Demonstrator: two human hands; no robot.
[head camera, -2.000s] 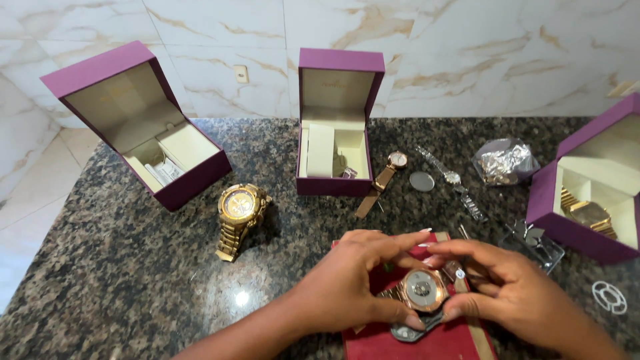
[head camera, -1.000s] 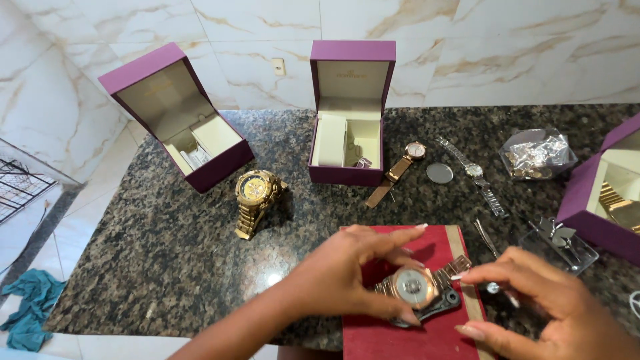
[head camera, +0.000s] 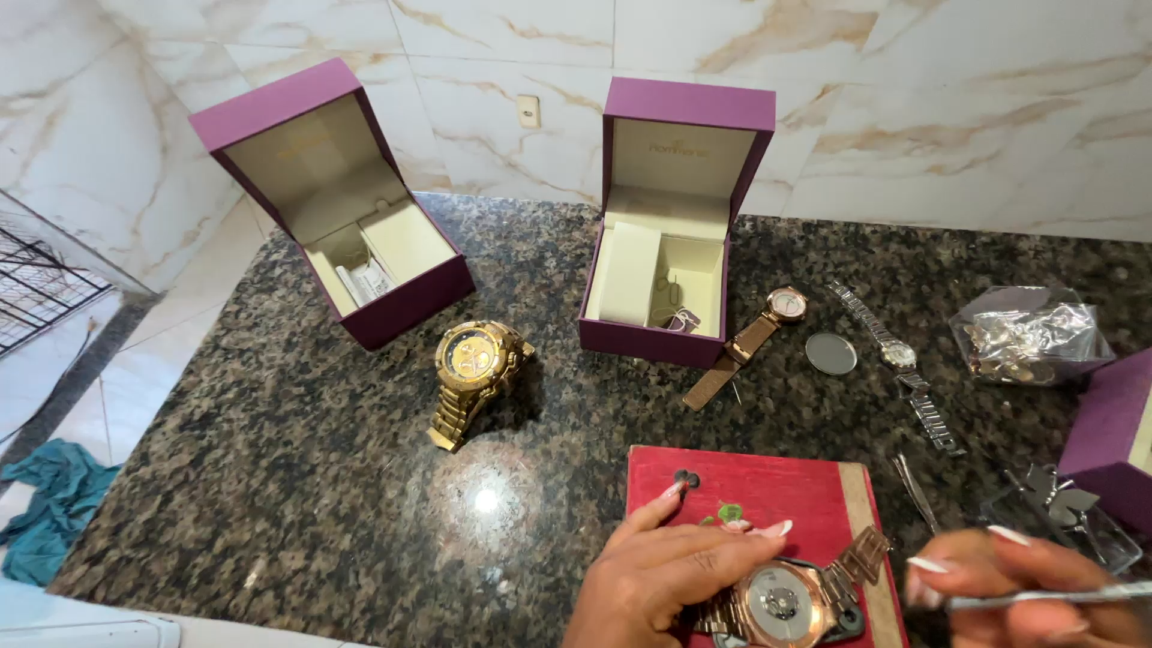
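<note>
A rose-gold metal watch (head camera: 781, 603) lies back up in a dark holder on a red book-like board (head camera: 765, 477), its bracelet spread to both sides. My left hand (head camera: 666, 576) rests over the watch's left side, with one fingertip touching the board near a small dark object (head camera: 687, 479). At the lower right, my right hand (head camera: 1017, 589) grips a thin metal tool (head camera: 1053, 595), clear of the watch. Tweezers (head camera: 916, 493) lie beside the board. The lower edge of the view cuts off part of both hands.
A gold watch (head camera: 472, 369) and purple watch boxes (head camera: 652, 340) stand on the granite counter (head camera: 342, 477). Behind the board lie a mesh-band watch (head camera: 751, 337), a round disc (head camera: 830, 353), a silver watch (head camera: 898, 355) and a bag of small parts (head camera: 1026, 342).
My right hand has moved away from the watch to the right and now shows a thin metal tool. My left hand stays at the watch, its fingers spread wider.
</note>
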